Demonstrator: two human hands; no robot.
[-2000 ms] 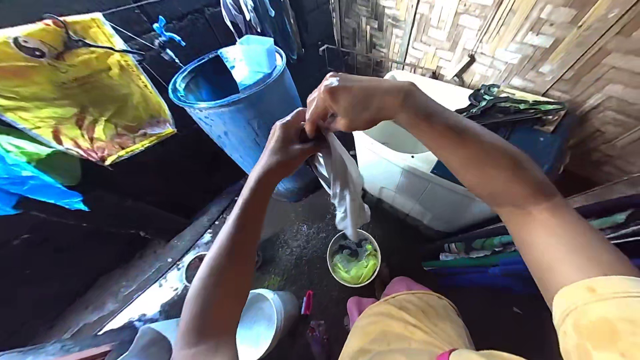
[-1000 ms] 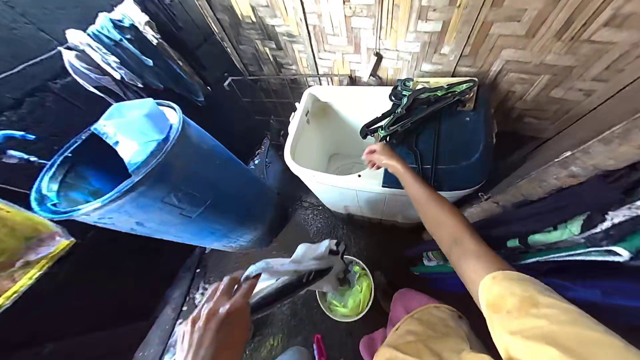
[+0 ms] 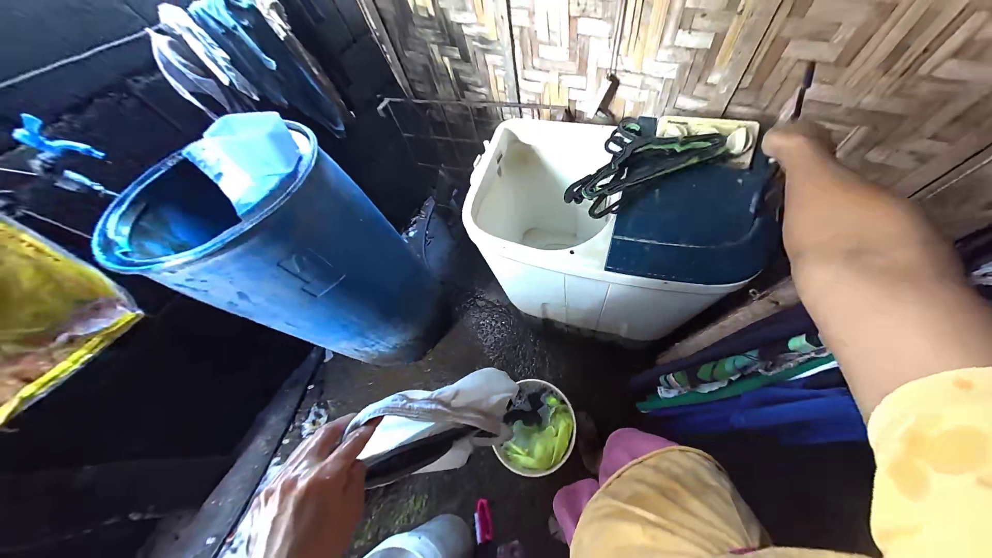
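Note:
My left hand, low in the view, grips a wet white and dark garment. The cloth reaches to the rim of a round white bucket, in which yellow-green cloth and dark cloth lie in water. My right hand is raised at the right by the woven bamboo wall, beyond the washing machine's far right corner. A thin dark object stands up at its fingers; whether the hand grips it cannot be made out.
A white twin-tub washing machine with a dark blue lid carries black plastic hangers. Left of it stands a blue drum. Folded cloths lie at the right. A pink-handled brush and a pale container are near my feet.
Two seconds ago both hands held the garment above the bucket. My right hand let go, was over the washing machine one second ago, and is now farther right by the wall.

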